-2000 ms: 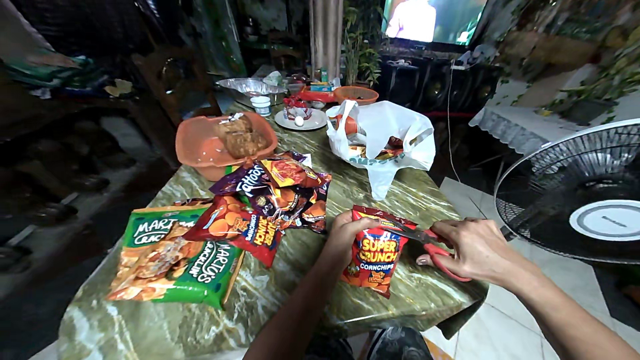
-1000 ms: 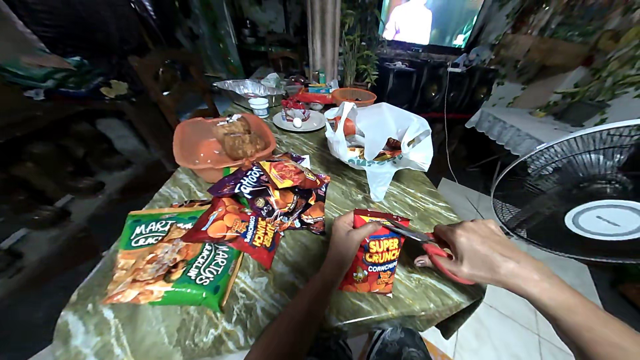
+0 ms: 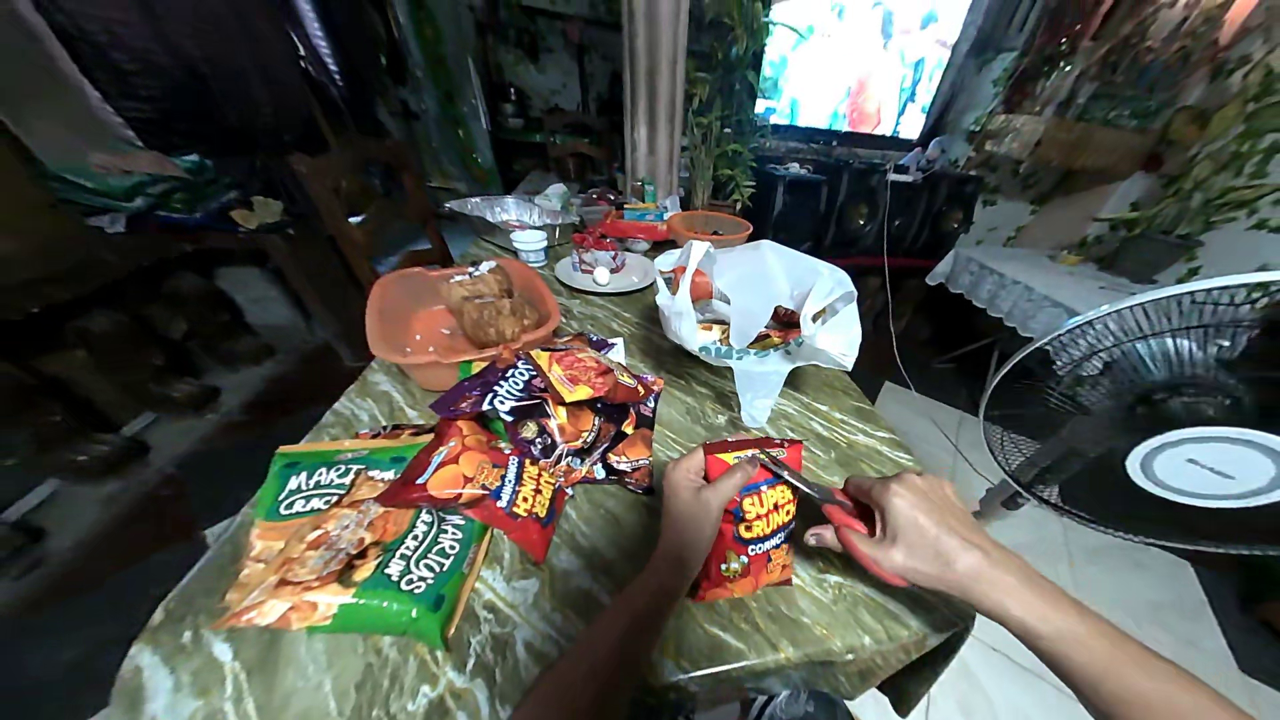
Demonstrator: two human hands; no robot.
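My left hand (image 3: 700, 505) grips the left edge of a red snack bag (image 3: 752, 530), its thumb across the upper part. Red-handled scissors (image 3: 845, 515) are in my right hand (image 3: 905, 525), with the blades lying over the bag's upper right, just under its top seal. Whether the blades have cut the film cannot be told. Left of my hands lies a pile of snack bags: a red one (image 3: 480, 480), a purple one (image 3: 500, 385), and green chip bags (image 3: 350, 540) at the table's left.
Behind the pile, an orange plastic basin (image 3: 415, 315) holds brown, bumpy items. A white plastic bag (image 3: 800, 300) with packets stands further back, near a plate (image 3: 635, 278) and a foil tray (image 3: 510, 215). A floor fan (image 3: 1200, 465) stands right of the marbled tablecloth (image 3: 600, 610).
The scissors and my right hand have shifted slightly relative to the red bag, and the blades now lie nearer its top seal. My left hand still holds the bag.
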